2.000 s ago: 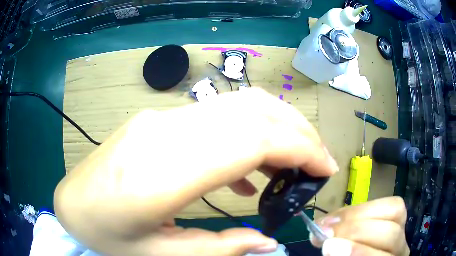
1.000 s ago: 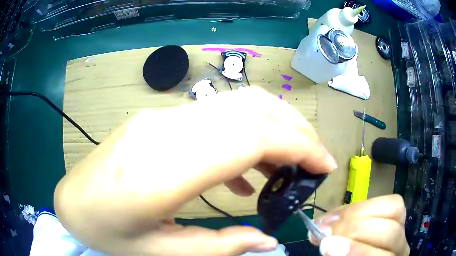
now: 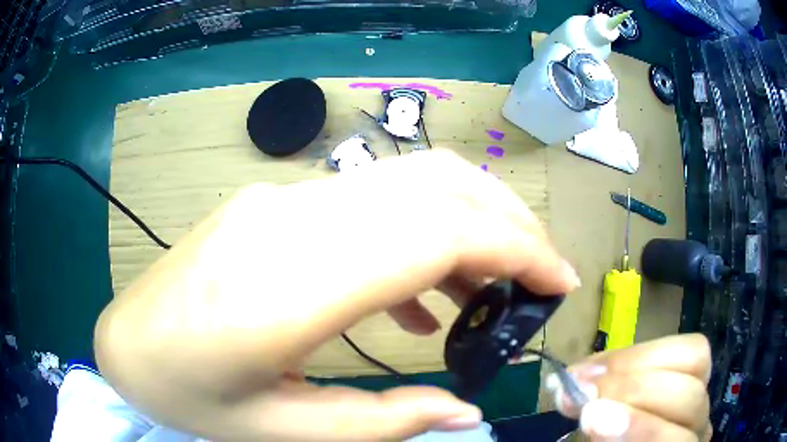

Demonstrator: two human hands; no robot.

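Observation:
My left hand (image 3: 319,285) reaches in from the lower left and holds a black speaker module (image 3: 496,337) between thumb and fingers, tilted, with a gold centre showing. My right hand (image 3: 643,393) at the lower right grips slim silver tweezers (image 3: 565,380). Their tip points up and left toward the module's lower right side, by a short dark lead wire (image 3: 545,354). I cannot tell if the tips pinch the lead. Two more modules with silver-white faces lie on the cardboard, one at the top (image 3: 403,115) and one just behind my left hand (image 3: 352,155).
Round black pad (image 3: 286,116) lies on the cardboard (image 3: 190,129). At right are a white bottle (image 3: 539,95), pump bottle top (image 3: 583,79), white wipe (image 3: 608,147), green-handled knife (image 3: 640,208), yellow tool (image 3: 620,306) and dark bottle (image 3: 677,261). Clear trays (image 3: 733,164) stand far right. Black cable (image 3: 95,186) crosses left.
My right hand has moved slightly right, and the tweezer tip has drawn back a little from the module. My left hand and the module have barely moved.

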